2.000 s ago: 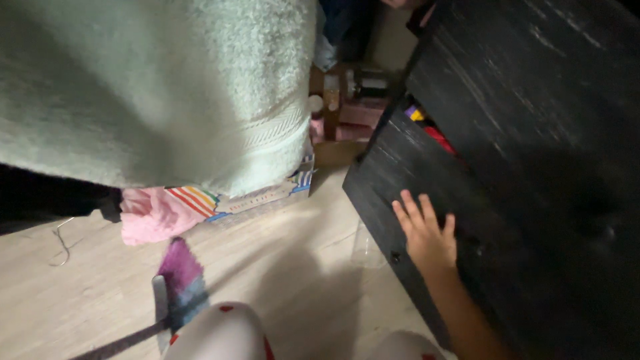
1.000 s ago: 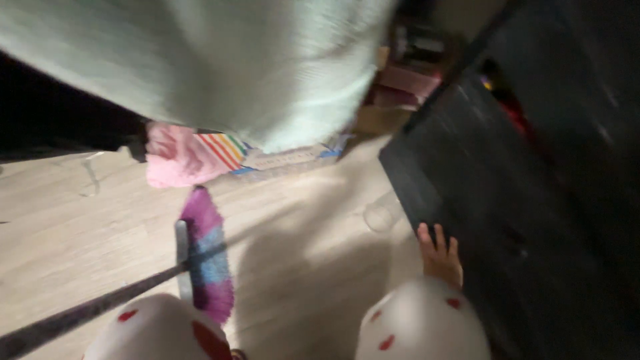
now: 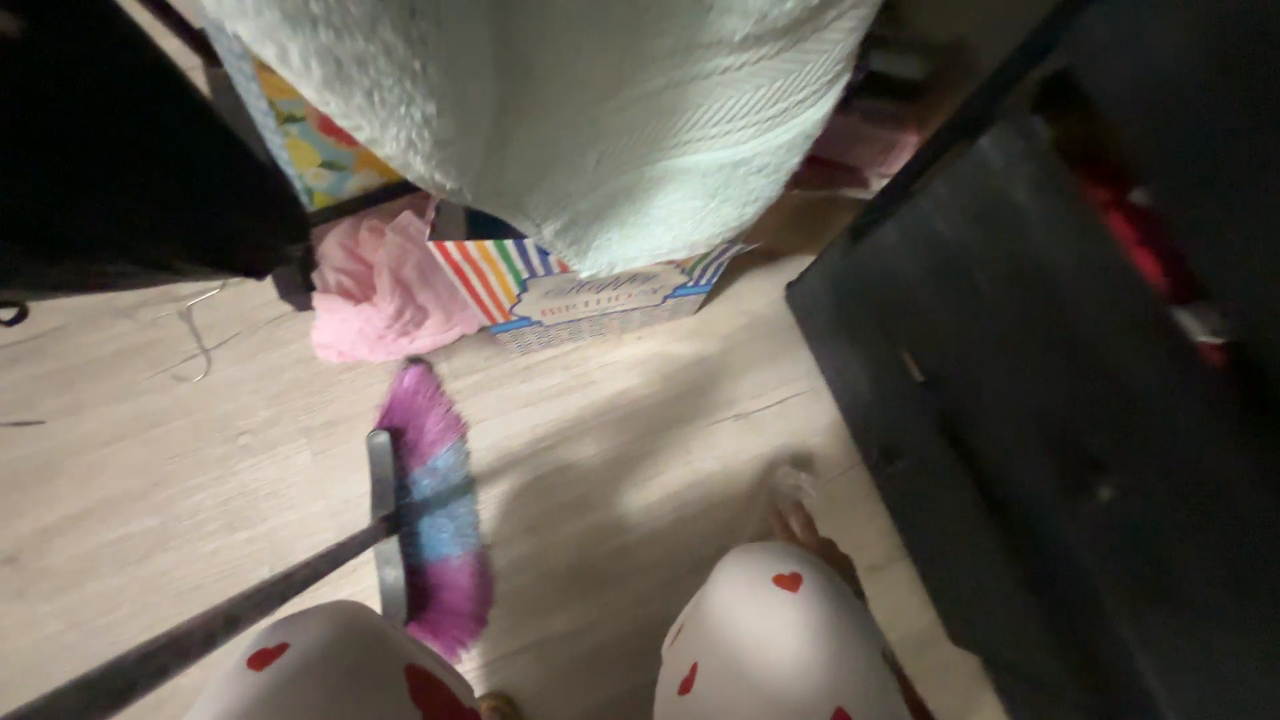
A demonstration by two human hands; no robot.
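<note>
My right hand (image 3: pixel 815 535) is low on the floor beside my right knee, which hides most of it. Its fingertips touch or nearly touch a small clear plastic-looking item (image 3: pixel 795 482); whether they grip it cannot be made out. My left hand is out of the picture. A broom with purple and blue bristles (image 3: pixel 440 510) lies on the wood-look floor, its dark handle (image 3: pixel 210 630) running to the lower left. Above it are a crumpled pink cloth (image 3: pixel 385 290) and a box with rainbow stripes (image 3: pixel 610 300).
A pale green towel (image 3: pixel 620 120) hangs across the top. The black wooden furniture (image 3: pixel 930 400) fills the right, with red items (image 3: pixel 1150 240) in a gap. A wire hook (image 3: pixel 195 335) lies at left. Knees in heart-patterned trousers (image 3: pixel 770 630) stand at the bottom.
My right hand has left the black furniture's front, where it rested earlier, and moved down to the floor by the clear item. The view has shifted, showing more of the broom.
</note>
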